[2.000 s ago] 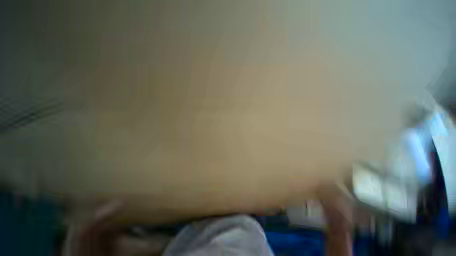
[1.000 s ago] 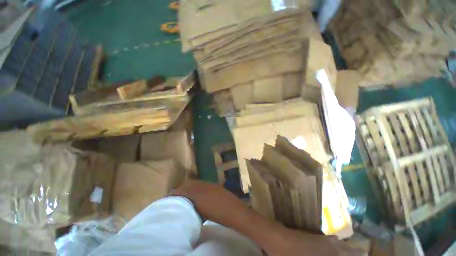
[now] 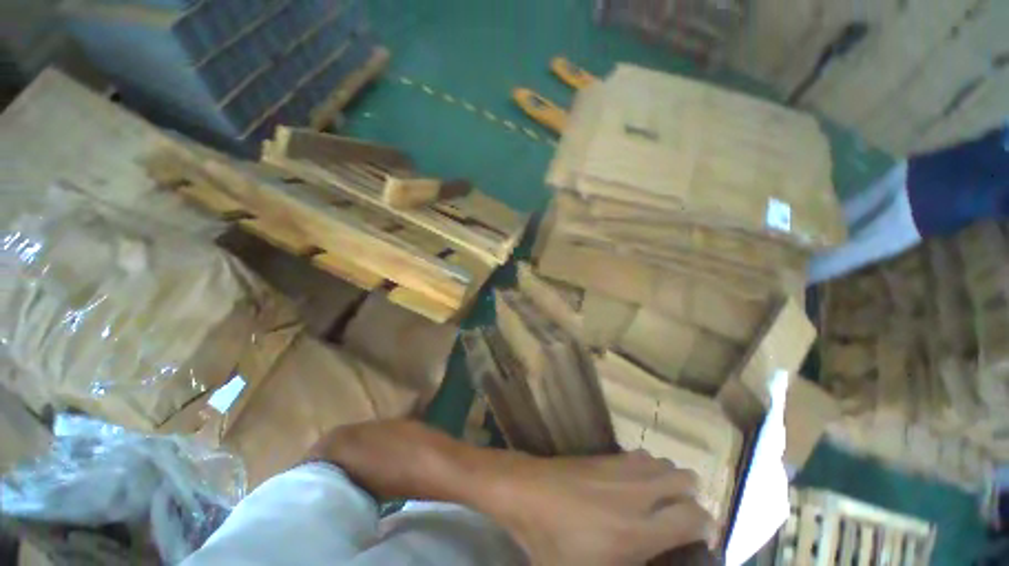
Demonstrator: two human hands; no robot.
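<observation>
A bundle of brown carton blanks (image 3: 550, 381) stands on edge, its layered edges facing up, in front of me. My left hand (image 3: 603, 511) reaches across from the lower left and lies over the bundle's near end, fingers curled around it; the fingertips' grip is partly hidden. Behind and right of the bundle lies a flat stack of carton blanks (image 3: 675, 426). A white sheet (image 3: 763, 486) hangs at that stack's right side. My right hand is not visible.
Wooden pallets (image 3: 365, 238) lie over brown cartons (image 3: 321, 404) at left, beside film-wrapped cardboard (image 3: 111, 299). A taller cardboard stack (image 3: 697, 155) stands beyond, near orange forks (image 3: 542, 111). A person's sleeve (image 3: 960, 182) shows at right. A slatted pallet (image 3: 857, 531) lies lower right.
The view has turned, so the stacks sit differently in the picture. My left hand is now more fully in view and stays at the bundle's near end. A person's arm has appeared at right.
</observation>
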